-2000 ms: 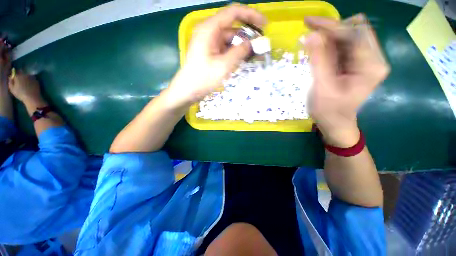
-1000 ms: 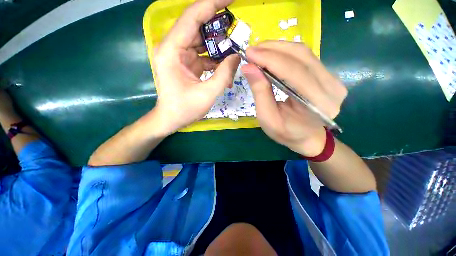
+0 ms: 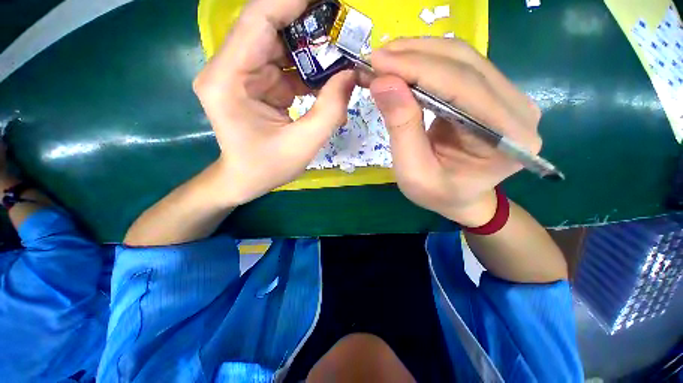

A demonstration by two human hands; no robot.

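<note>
My left hand (image 3: 262, 105) holds a black electronic module (image 3: 305, 41) by its edges, open side up. A silver-white part with a yellow edge (image 3: 352, 30) stands out at the module's right side. My right hand (image 3: 449, 127) holds slim silver tweezers (image 3: 468, 120), their tip at a small white pad (image 3: 328, 55) on the module. Whether the tip still grips the pad I cannot tell. Below the hands, many loose white pads with blue marks (image 3: 359, 138) lie in the yellow tray (image 3: 344, 178), partly hidden by both hands.
A pale sheet with blue marks (image 3: 663, 52) lies at the right. A small white piece (image 3: 532, 3) lies on the green bench (image 3: 584, 135). A neighbour's blue sleeve (image 3: 56, 232) is at the left. Clear blister trays (image 3: 644, 269) are at the lower right.
My right hand has come from a blur over the tray's right side to the module with the tweezers. The module is now turned into view. The tray appears further left.
</note>
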